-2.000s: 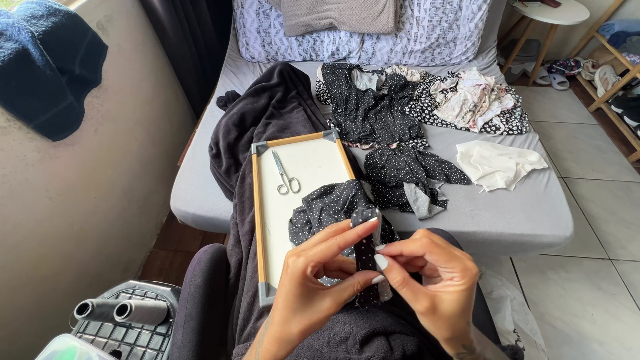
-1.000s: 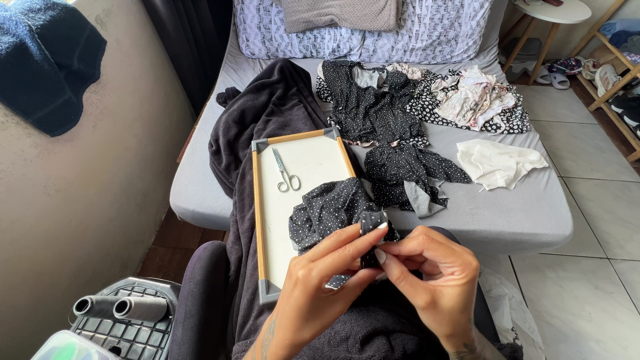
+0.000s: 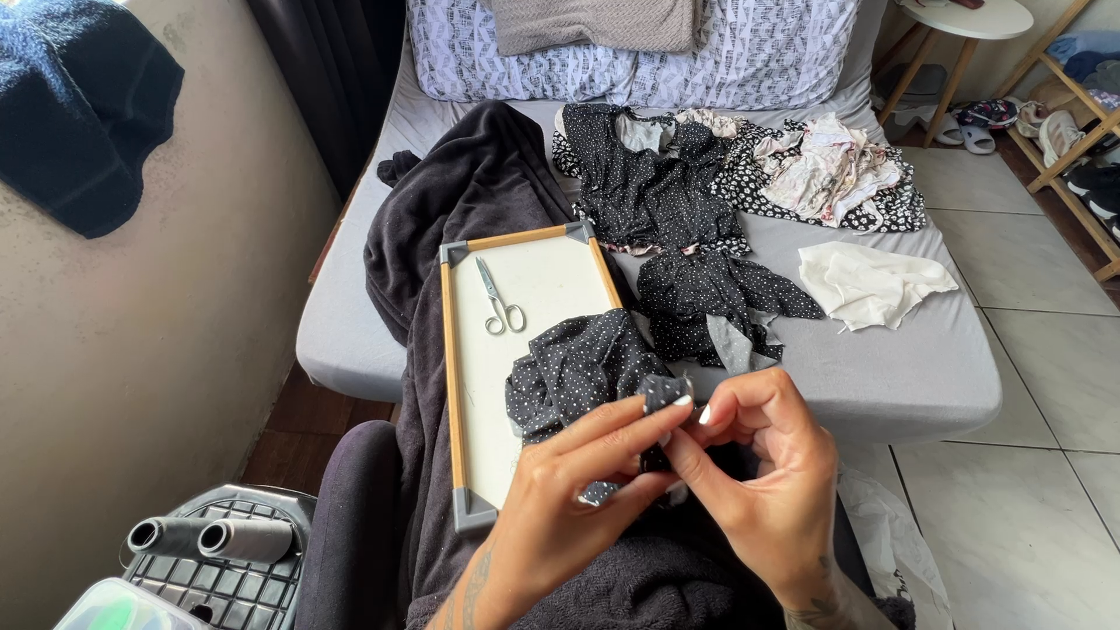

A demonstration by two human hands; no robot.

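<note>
My left hand (image 3: 582, 486) grips an edge of black polka-dot fabric (image 3: 582, 372), with a folded bit raised over its fingers. Thumb and fingertips of my right hand (image 3: 761, 472) pinch close together at that same edge; whether they hold a needle or thread is too small to tell. Most of the fabric lies bunched on a white board with a wooden frame (image 3: 451, 376) and grey corners. Metal scissors (image 3: 499, 302) rest on the board, up and left of the fabric, tips pointing away from me.
Polka-dot garment pieces (image 3: 656, 184), a floral cloth (image 3: 831, 171) and a white cloth (image 3: 875, 280) lie on the bed (image 3: 901, 385). A dark blanket (image 3: 464, 188) runs beside the board. Thread spools (image 3: 249, 540) and a plastic box (image 3: 122, 608) sit on a black stand at lower left.
The dark strip that stood upright between my hands two seconds ago is now folded over my left fingers. My right fingertips have shifted slightly along the fabric edge.
</note>
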